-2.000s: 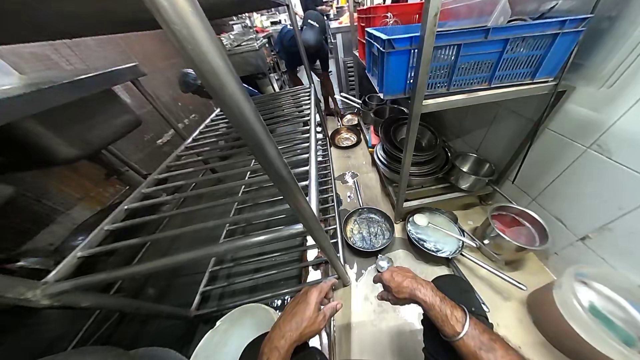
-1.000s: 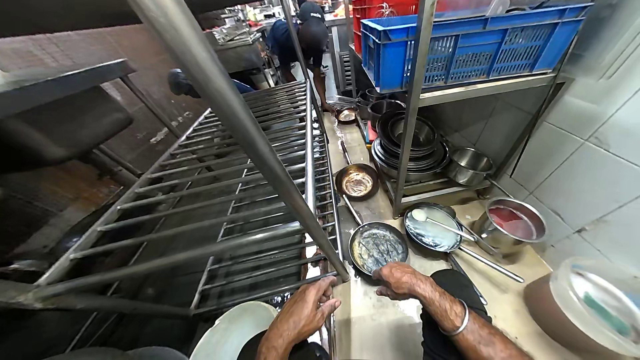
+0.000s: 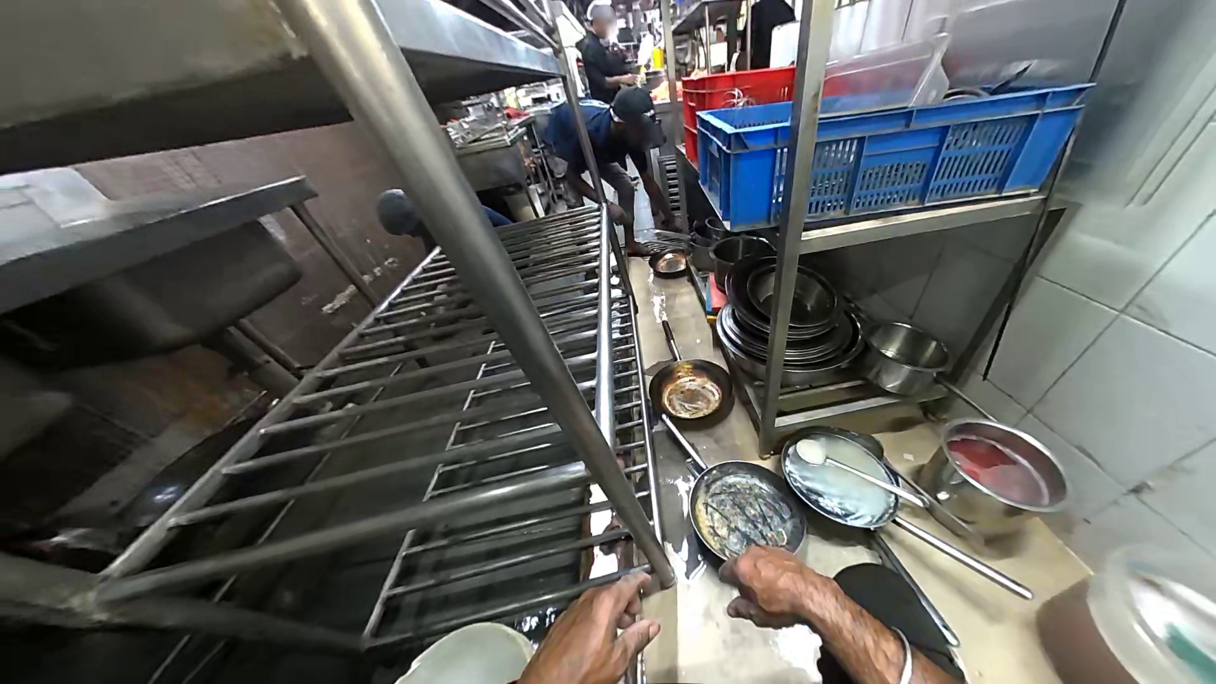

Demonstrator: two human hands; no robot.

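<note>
My right hand (image 3: 771, 587) is curled at the near rim of a dirty frying pan (image 3: 746, 511) on the floor; whether it grips the rim I cannot tell. My left hand (image 3: 597, 635), fingers loosely bent and holding nothing visible, is beside the foot of a metal rack post (image 3: 532, 366). Beyond the near pan lies a second frying pan (image 3: 692, 393) with a browned inside. To the right, a pan of whitish liquid (image 3: 838, 484) has a ladle (image 3: 860, 468) resting across it.
A slatted metal rack (image 3: 380, 427) fills the left. At right stand a steel pot with reddish contents (image 3: 997, 467), stacked dark pans (image 3: 793, 328) and a blue crate (image 3: 893, 157) on a shelf. A clear-walled tub (image 3: 1102, 608) is at lower right. A person (image 3: 603, 133) bends over farther back.
The near frying pan has shifted closer to my right hand, which earlier held a small metallic item. A browned pan has appeared behind it. The bending person has moved, and the view has tilted up.
</note>
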